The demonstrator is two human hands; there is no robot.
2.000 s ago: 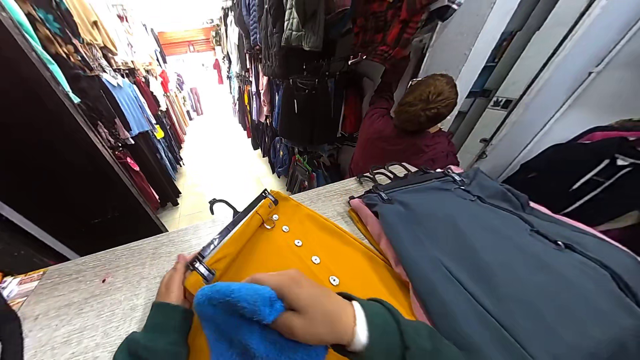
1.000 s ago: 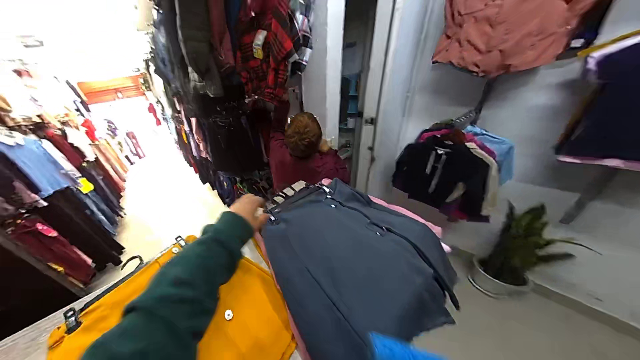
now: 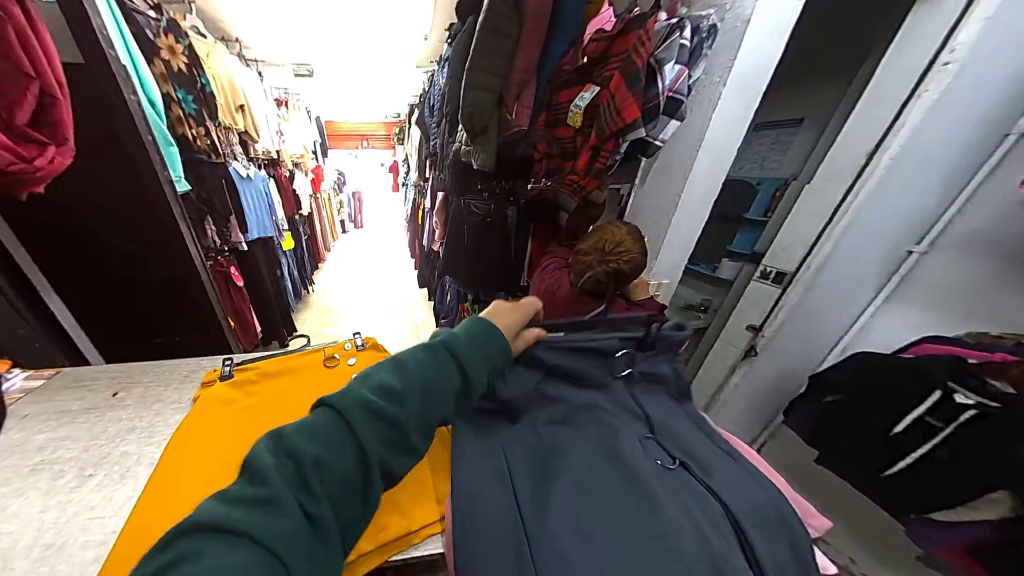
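My left hand point(image 3: 516, 322), in a dark green sleeve that crosses the view from the lower left, grips the upper left corner of a dark grey skirt point(image 3: 592, 464) by its waistband and hanger. The skirt has a long zip and metal rings and lies over pink garments point(image 3: 772, 480). To the left, a mustard yellow skirt point(image 3: 280, 416) with buttons and a ring lies clipped to a black hanger point(image 3: 264, 356), partly hidden under my forearm. My right hand and the blue cloth are out of view.
The grey wood-look counter point(image 3: 80, 448) holds the skirts. Beyond its edge a person in maroon point(image 3: 604, 264) is low beside racks of hanging clothes point(image 3: 480, 232). An aisle point(image 3: 360, 272) runs back at the left. Black garments point(image 3: 896, 424) hang at the right by a white door frame point(image 3: 872, 184).
My left hand has gone from the yellow skirt to the dark grey skirt, whose top is now lifted and bunched. The blue cloth has left the view. The view has swung right and back.
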